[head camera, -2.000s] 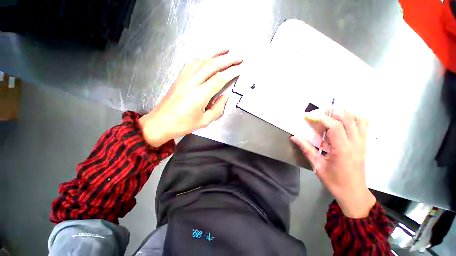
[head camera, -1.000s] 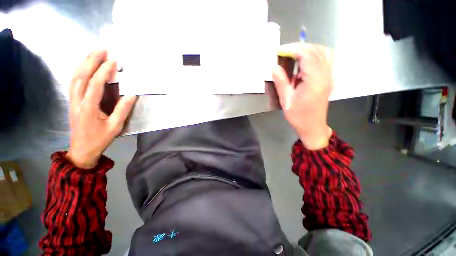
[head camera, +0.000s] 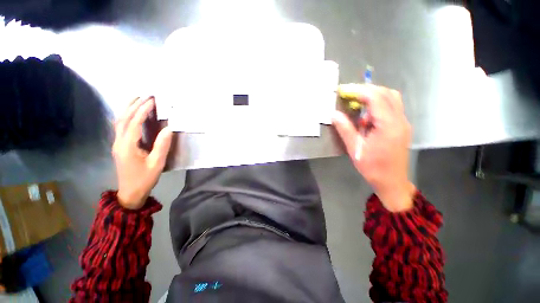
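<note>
The white marking template (head camera: 278, 77) lies flat near the front edge of the metal table, its rounded corners pointing away from me. Its small window shows dark. My left hand (head camera: 137, 145) is at the template's left edge, thumb and fingers apart, with nothing seen in it. My right hand (head camera: 379, 133) is at the right edge and holds the marking pen (head camera: 368, 76), whose blue end sticks up past the fingers. Yellow finger cots (head camera: 350, 93) show at the right fingers. Glare washes out much of the template, and I cannot see what lies under it.
A thick stack of black cut panels (head camera: 35, 103) stands on the table (head camera: 402, 53) at left. More dark material (head camera: 506, 35) is at the far right, near a bright white shape. A cardboard box (head camera: 35, 213) and a blue thing (head camera: 35, 266) are on the floor at lower left.
Since two seconds ago the view has turned, and the template now lies square in front of me. My left hand has come to its left edge. My right hand still holds the pen.
</note>
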